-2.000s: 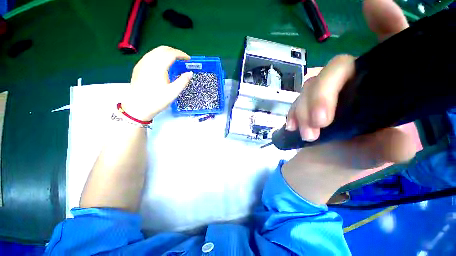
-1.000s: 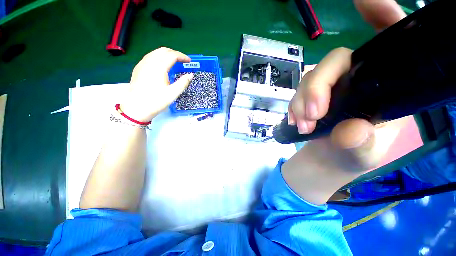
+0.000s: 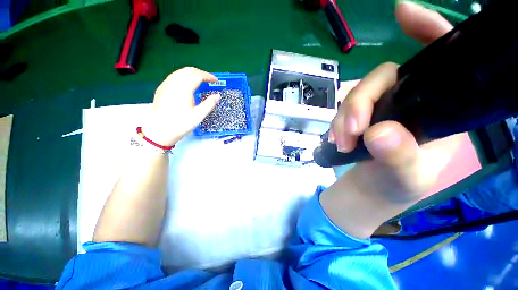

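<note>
My right hand (image 3: 375,124) holds the large black electric screwdriver (image 3: 448,85). Its tapered nose is over the lower right corner of the white-grey screw feeder (image 3: 301,122), near the pick-up point; the bit tip is hard to make out. My left hand (image 3: 184,105) is at the left side of the blue screw bin (image 3: 248,107), fingers at its back left edge and thumb over the heaped silvery screws (image 3: 227,113). A small dark piece (image 3: 232,139) lies just in front of the bin on the white mat (image 3: 221,198).
Two red-and-black tool bodies (image 3: 132,48) (image 3: 339,27) lie on the green bench (image 3: 238,34) at the back. A loose black lump (image 3: 182,34) lies between them. A pinkish sheet (image 3: 454,164) is at the right, a dark cable (image 3: 443,231) below it, a tan sheet (image 3: 4,175) far left.
The tool bodies and black lump have shifted left along the bench. The screwdriver nose has moved slightly right and up at the feeder. The part inside the feeder has turned. My left hand has stayed at the bin.
</note>
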